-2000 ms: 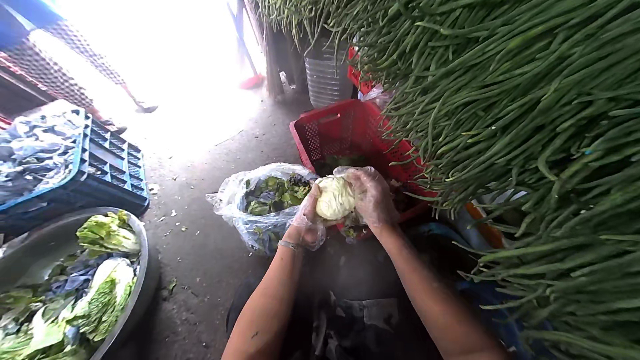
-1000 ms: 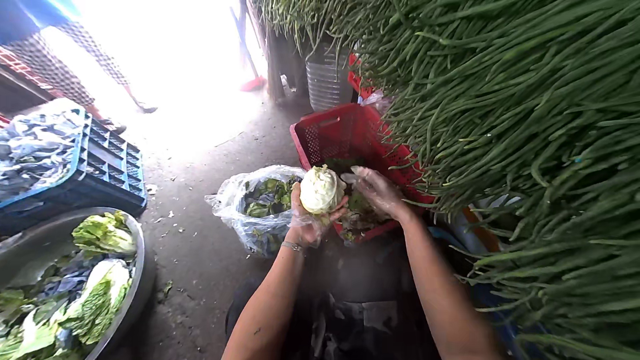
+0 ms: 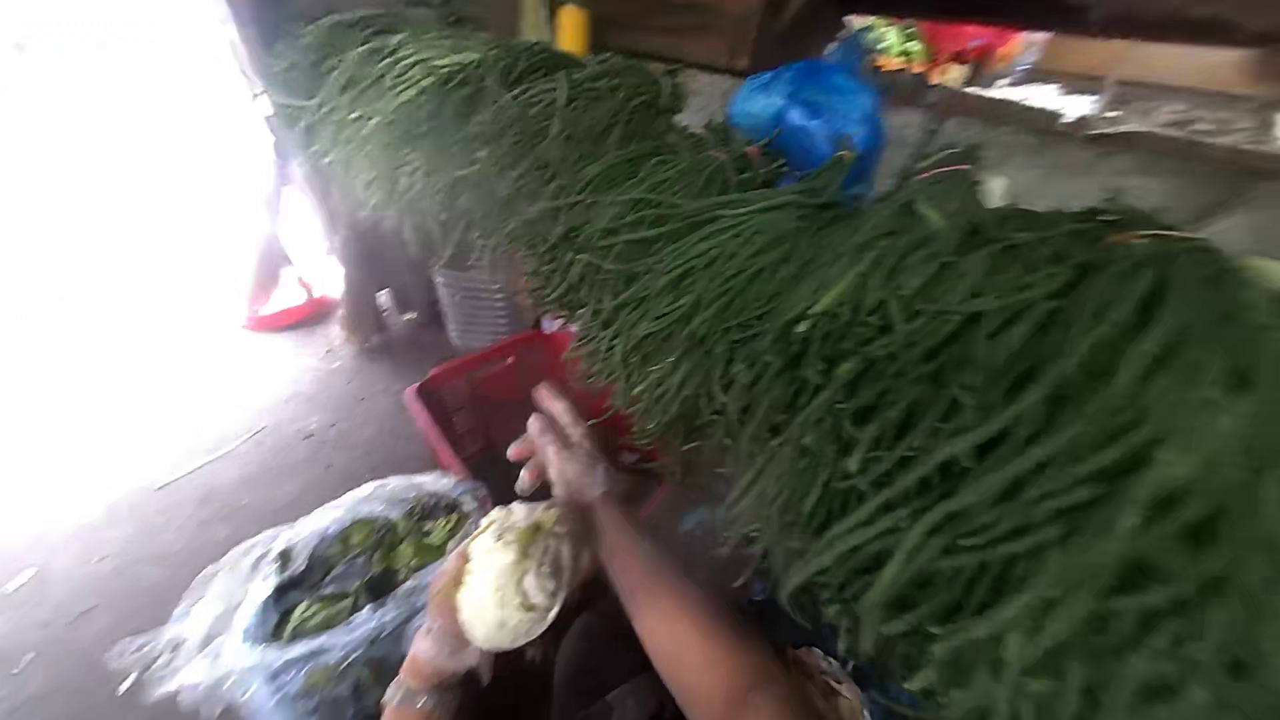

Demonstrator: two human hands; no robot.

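Observation:
A pale, round head of leafy vegetable, probably cabbage [image 3: 510, 575], rests in my left hand [image 3: 445, 620], which wears a thin clear glove. Just above it, my right hand [image 3: 565, 450], also in a clear glove, is raised with its fingers spread and nothing seen in them. That hand is in front of a red plastic crate [image 3: 440, 425]. To the left of my left hand stands a clear plastic bag [image 3: 225, 640] holding loose green leaves [image 3: 375, 560]. The image is somewhat blurred.
Long green beans [image 3: 900, 420] are heaped across the right side, overhanging the crate. A blue plastic bag [image 3: 815, 115] lies at the heap's back edge. Behind the crate stands a ribbed bucket [image 3: 480, 305]. A red object [image 3: 290, 315] is on the floor near the bright opening.
The view has swung to the right. Two seconds ago both hands were around the pale head; now only my left hand holds it, and my right hand is apart from it.

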